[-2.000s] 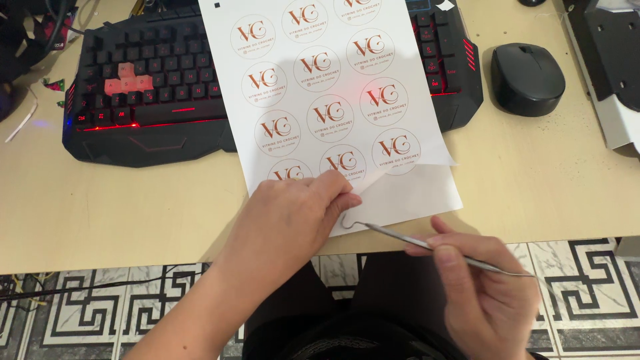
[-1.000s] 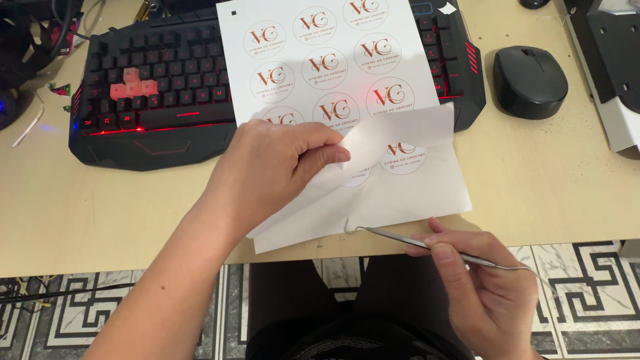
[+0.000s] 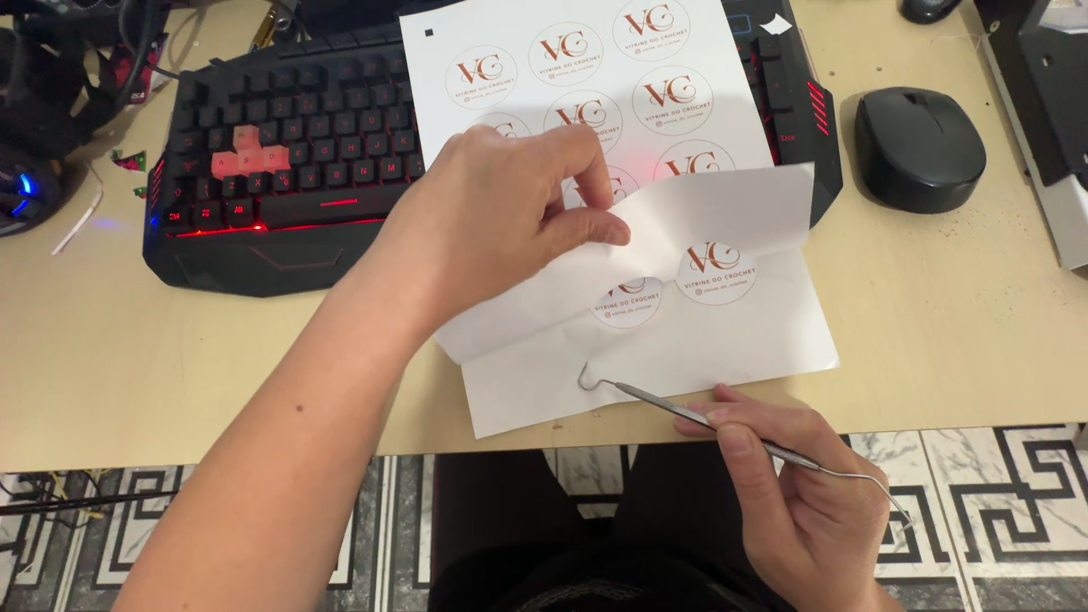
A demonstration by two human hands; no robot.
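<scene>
A white sheet of round printed stickers (image 3: 586,51) lies over the keyboard and the table, reaching toward the front edge. My left hand (image 3: 518,212) pinches the peeled top layer of the sheet (image 3: 739,208), which is folded back and away from me. Below the fold, round stickers (image 3: 718,272) stay on the white backing paper (image 3: 680,357). My right hand (image 3: 799,476) holds a double-ended metal dental probe (image 3: 663,402) like a pen. Its hooked tip is over the lower part of the backing; its other curved end points out past my hand.
A black backlit keyboard (image 3: 289,204) sits at the back left, partly under the sheet. To the right is a black wireless mouse (image 3: 920,149). Black equipment (image 3: 1037,93) stands at the far right. The wooden table's front edge (image 3: 408,450) runs below the sheet.
My left hand has moved up and away from me, lifting and folding back the lower part of the top layer. More backing and lower stickers are exposed. My right hand still holds the probe near the front.
</scene>
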